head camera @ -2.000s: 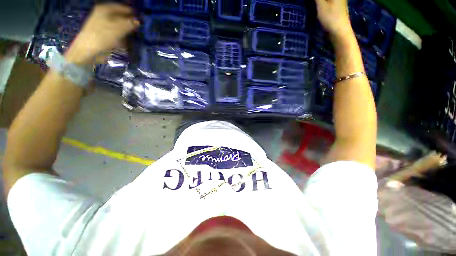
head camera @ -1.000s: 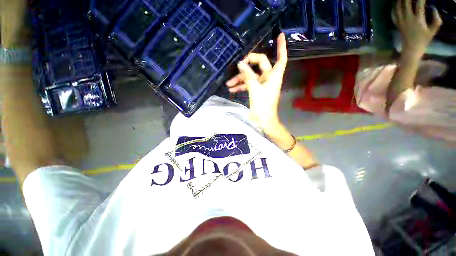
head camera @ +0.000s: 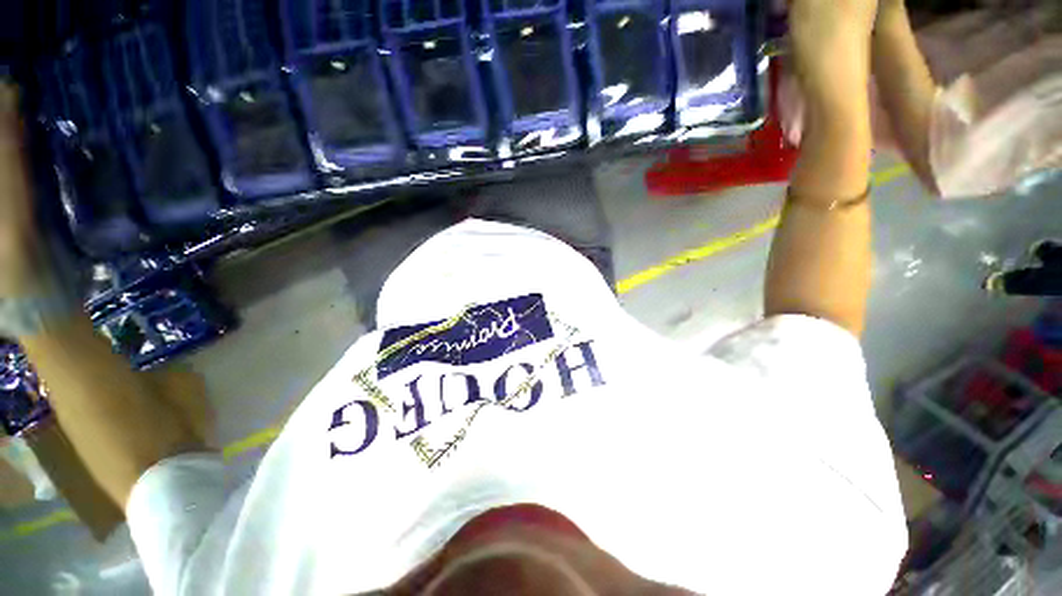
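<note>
A large shiny black blister tray (head camera: 431,93) with blue-purple glare on its rows of rectangular pockets spans the top of the view from the left to near my right wrist. Its near edge faces my body and slopes down to the left. My left hand (head camera: 14,192) is blurred and cut off by the left edge, beside the tray's left end. My right hand (head camera: 829,29) is at the top, by the tray's right end, with its fingers cut off. Whether either hand grips the tray cannot be seen.
Another shiny tray (head camera: 169,320) shows below the big tray's left end. A red stool (head camera: 722,167) stands beyond the near edge at the right. Another person's arm (head camera: 908,99) and pale sleeve are at the upper right. A wire rack (head camera: 990,425) is at the lower right.
The tilted tray from a second ago is replaced in view by a tray lying almost across it. My right hand has moved up and right. The view has shifted.
</note>
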